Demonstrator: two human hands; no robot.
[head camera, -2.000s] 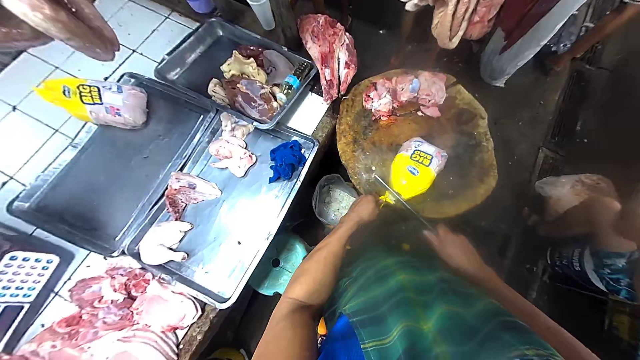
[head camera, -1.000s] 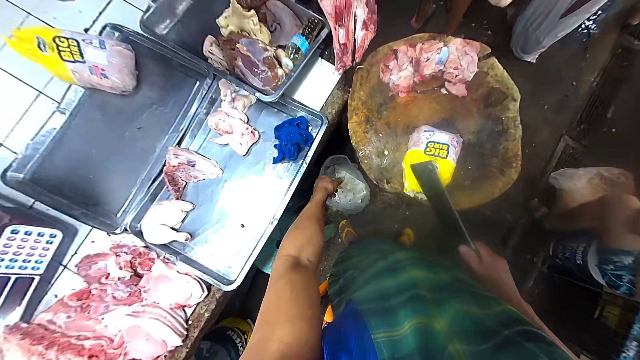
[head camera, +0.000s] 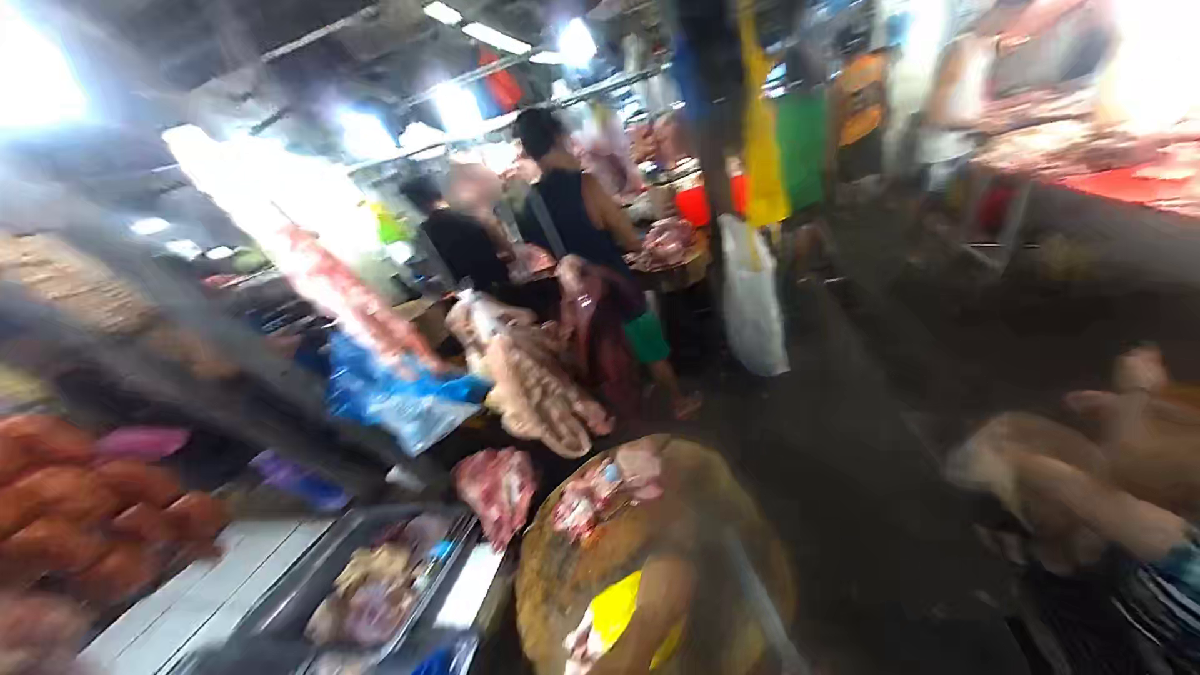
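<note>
The view is strongly blurred. On the round wooden chopping block (head camera: 562, 572) lies a package with yellow plastic (head camera: 615, 607), pale meat showing at its lower left. What looks like my left hand (head camera: 664, 600) is over the yellow plastic; its fingers are too blurred to tell a grip. To its right a long knife blade (head camera: 764, 600) slants down to the bottom edge. My right hand is outside the frame. Cut pieces of raw meat (head camera: 609, 487) rest at the block's upper left.
A steel tray (head camera: 281, 600) of meat pieces stands left of the block, near a larger raw cut (head camera: 497, 492). Meat hangs (head camera: 534, 375) beyond the block. Two people (head camera: 572, 197) stand further back. A blurred person (head camera: 1078, 487) is at right.
The view has swung up sharply to the surrounding stalls. My left hand has moved from the plastic container beside the block to the yellow package. The knife blade no longer lies over the package.
</note>
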